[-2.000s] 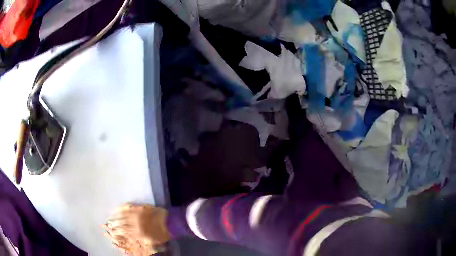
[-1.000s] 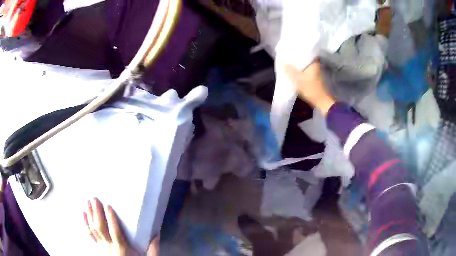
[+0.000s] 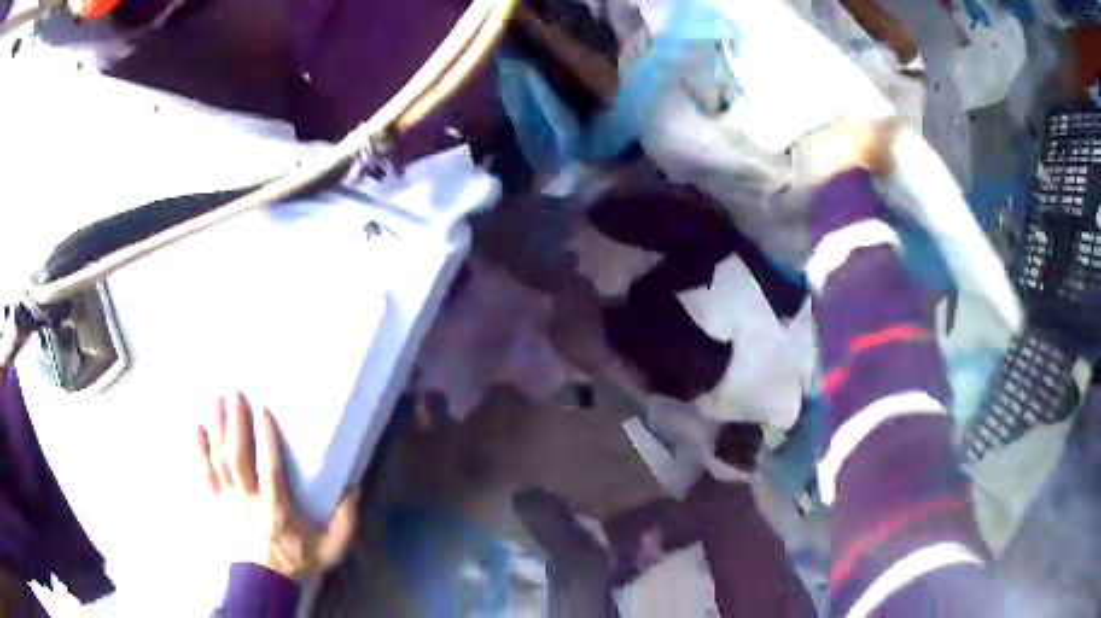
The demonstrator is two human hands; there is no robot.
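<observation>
My left hand point(image 3: 272, 501) lies flat near the right edge of the white-covered pressing table point(image 3: 260, 350), fingers spread, holding nothing. My right hand point(image 3: 851, 151) is blurred, over the scraps at the upper right, and grips a long white cloth piece point(image 3: 960, 223); its fingertips are hidden. The steam iron point(image 3: 91, 344) rests at the table's left side, far from both hands. Its pale hose point(image 3: 320, 175) crosses the upper part of the table. The table cover is rumpled at its far right corner.
Dark purple cloth point(image 3: 350, 60) lies beyond the table and more hangs at the lower left. White, blue and purple scraps point(image 3: 749, 332) cover the floor on the right. A black grid-like crate point(image 3: 1075, 199) stands at the far right.
My right hand has left the table and reached out to the scraps, moving the white piece rightwards. My left hand has come onto the table. The view has shifted.
</observation>
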